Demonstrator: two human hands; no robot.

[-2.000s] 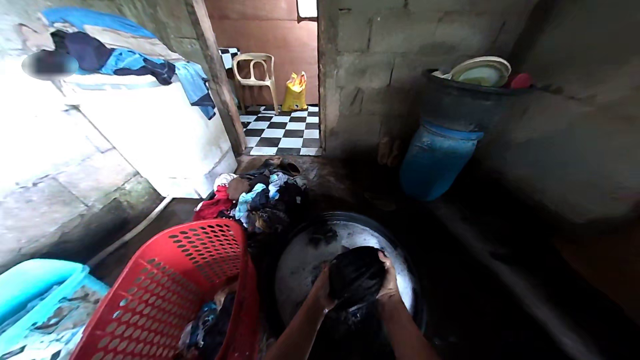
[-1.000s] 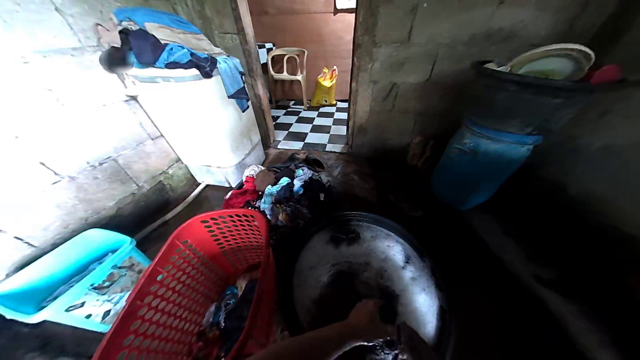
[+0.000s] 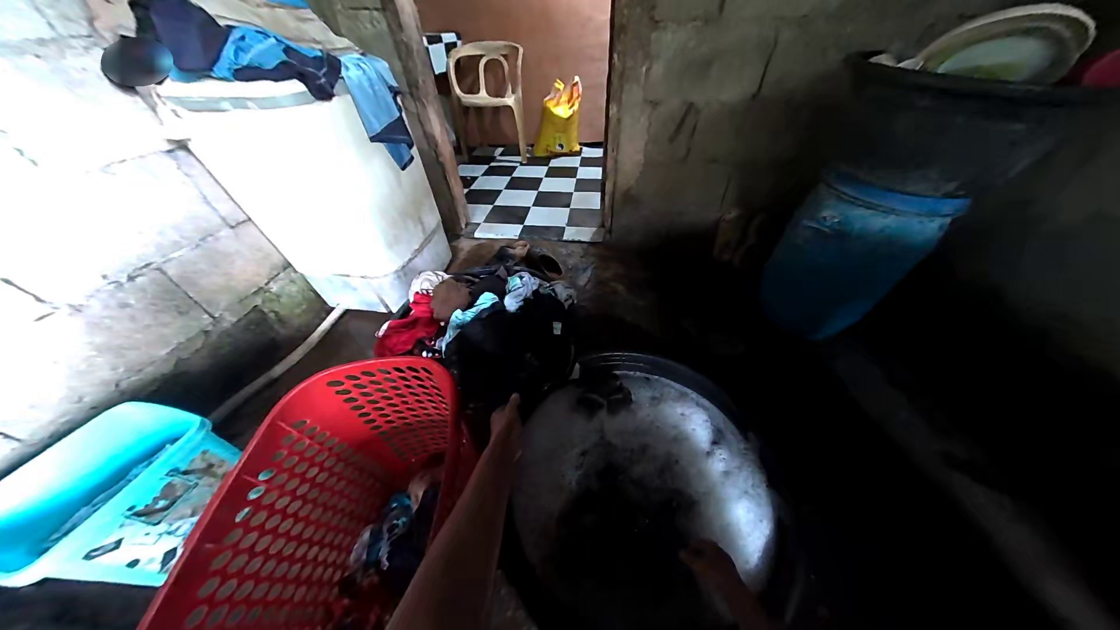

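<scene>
My left hand (image 3: 506, 424) reaches forward between the red plastic laundry basket (image 3: 289, 490) and the round dark basin (image 3: 691, 372). It is beside the near edge of a heap of clothes (image 3: 507, 324); whether its fingers touch a dark garment there cannot be told. My right hand (image 3: 707, 560) is low over the basin's right part, at the suds (image 3: 717, 464), its fingers partly lost in shadow. Dark water or cloth fills the basin's middle; which one is unclear. Some clothes (image 3: 394, 529) lie inside the red basket.
A turquoise plastic basket (image 3: 96, 507) stands at the left. Behind it is a white appliance-like container (image 3: 306, 175) with clothes draped on top. A blue drum (image 3: 857, 254) stands at the right under a dark tub (image 3: 954, 131). A doorway with checkered floor (image 3: 534, 197) lies ahead.
Two seconds ago both hands held a dark cloth over the basin. Now they are apart: the left has moved out to the basin's left edge, toward the clothes heap, and the right stays over the basin.
</scene>
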